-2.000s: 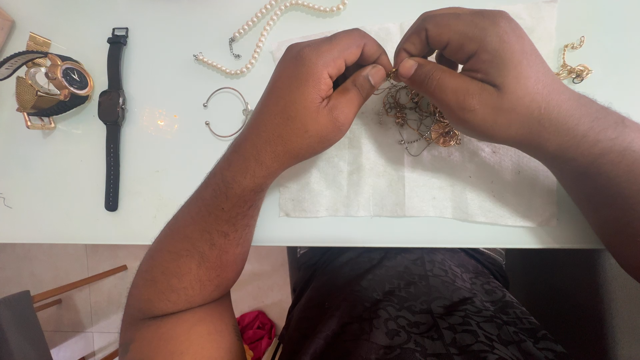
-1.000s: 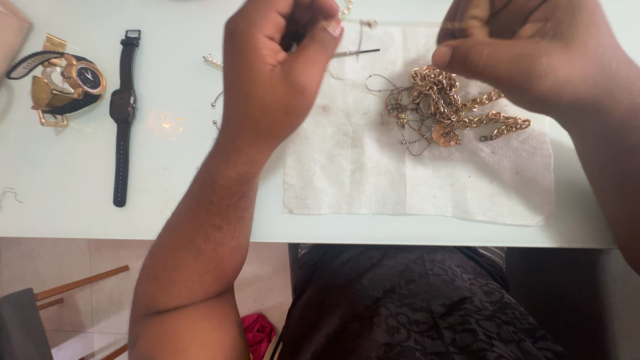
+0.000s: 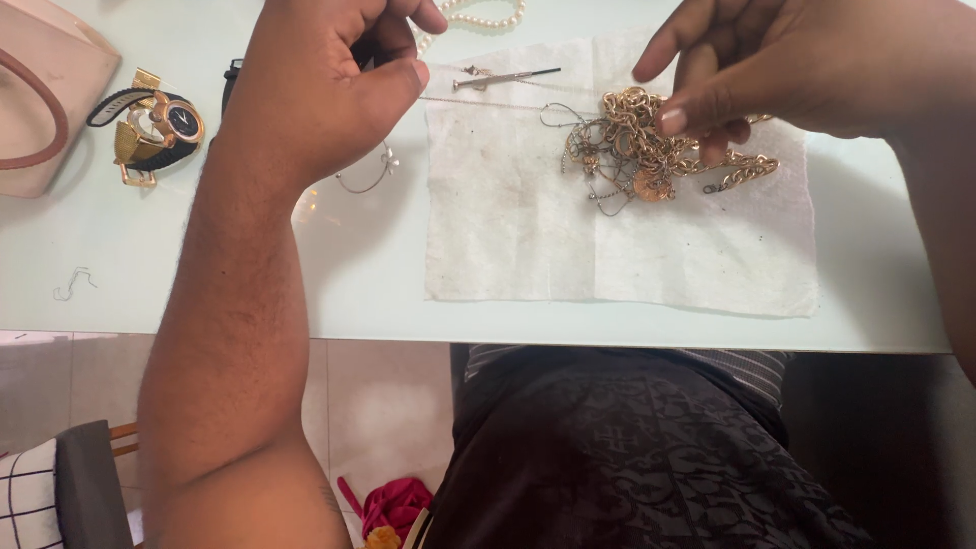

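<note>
My left hand (image 3: pixel 343 84) is over the table left of the white cloth (image 3: pixel 496 252), thumb and forefinger apart. A thin chain (image 3: pixel 496 104) runs from beside its thumb toward the tangled jewelry. My right hand (image 3: pixel 762 76) hovers at the pile, fingers spread, its thumb over or touching a thick gold-coloured chain (image 3: pixel 629 107); contact is unclear. Thin silver-coloured chains (image 3: pixel 583 149) and a gold-coloured round pendant (image 3: pixel 653 184) lie tangled in that pile. A small precision screwdriver (image 3: pixel 503 79) rests at the cloth's upper left, beside a small clasp (image 3: pixel 478 71).
At left lie wristwatches (image 3: pixel 181 120) and a pale pink bag (image 3: pixel 53 91). An open bangle with a flower (image 3: pixel 389 162) is beside my left forearm, a pearl necklace (image 3: pixel 488 21) beyond the cloth. A bent thin wire (image 3: pixel 75 284) lies near the table's front edge.
My hands were close together over the cloth two seconds ago and are now well apart. Since the last earlier frame, my left hand has moved left and my right hand has come down toward the pile.
</note>
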